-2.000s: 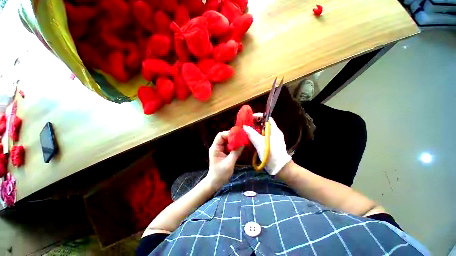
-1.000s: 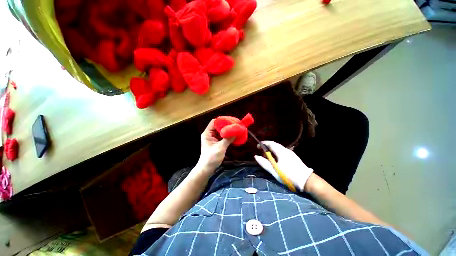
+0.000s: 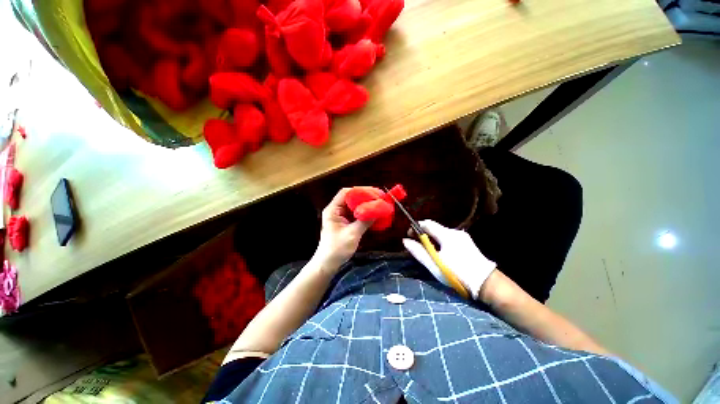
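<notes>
My bare left hand [image 3: 341,229] holds a red plush piece [image 3: 373,210] above the lap, its rounded lobes facing right. A small red tip [image 3: 397,192] sticks out at its upper right. My right hand [image 3: 455,258], in a white glove, holds scissors [image 3: 444,267] with yellow-orange handles. The blades point up and left and lie across the base of the small tip. Whether they are fully closed is too small to tell.
A heap of red plush pieces [image 3: 304,110] spills from a yellow-green sack [image 3: 118,106] on the wooden table [image 3: 450,87]. A black smartphone [image 3: 63,211] lies at left. A dark basket [image 3: 488,185] stands between the knees. A cardboard box [image 3: 162,335] with red pieces is below the table.
The plush piece has been turned and the scissors, earlier upright beside it, now reach its small tip. Since one second ago the blades have moved onto the tip. The view has shifted slightly.
</notes>
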